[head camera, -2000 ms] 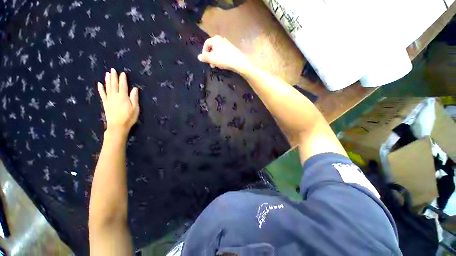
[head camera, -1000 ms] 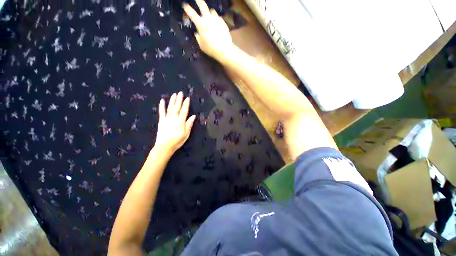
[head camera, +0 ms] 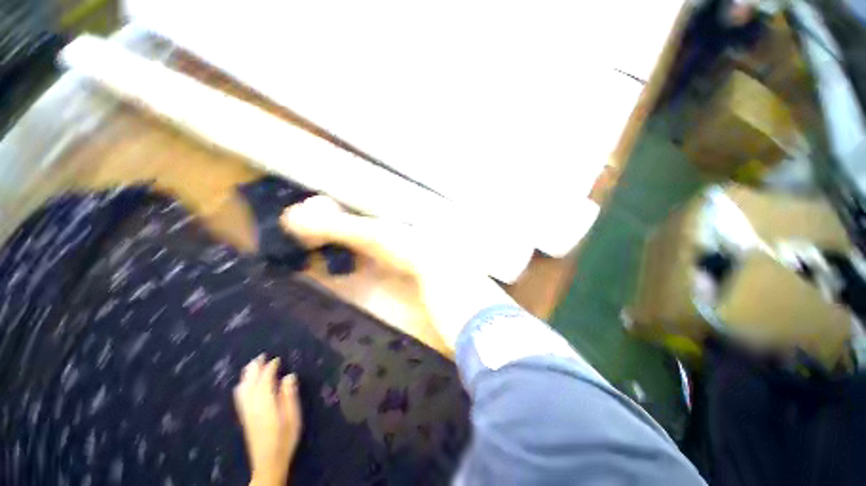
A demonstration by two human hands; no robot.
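The dark patterned fabric point(head camera: 142, 342) with small pale motifs covers the lower left, and its thinner edge strip point(head camera: 380, 384) lies over the brown table. My left hand point(head camera: 271, 410) rests palm down on the fabric, its fingers slightly spread and holding nothing. My right hand point(head camera: 328, 223) is reached out past the fabric edge, beside black fabric scraps point(head camera: 272, 211) on the table. It is blurred and overexposed, so whether its fingers grip a scrap cannot be told.
White paper and rolls point(head camera: 418, 85) lie along the far side of the table point(head camera: 114, 152). Right of the table are the green floor point(head camera: 608, 271) and open cardboard boxes point(head camera: 788, 304) holding black and white cloth. A dark item stands at the lower right.
The view has swung toward the paper side of the table and is blurred. My right hand has moved off the fabric to the black scraps. My left hand remains flat on the fabric.
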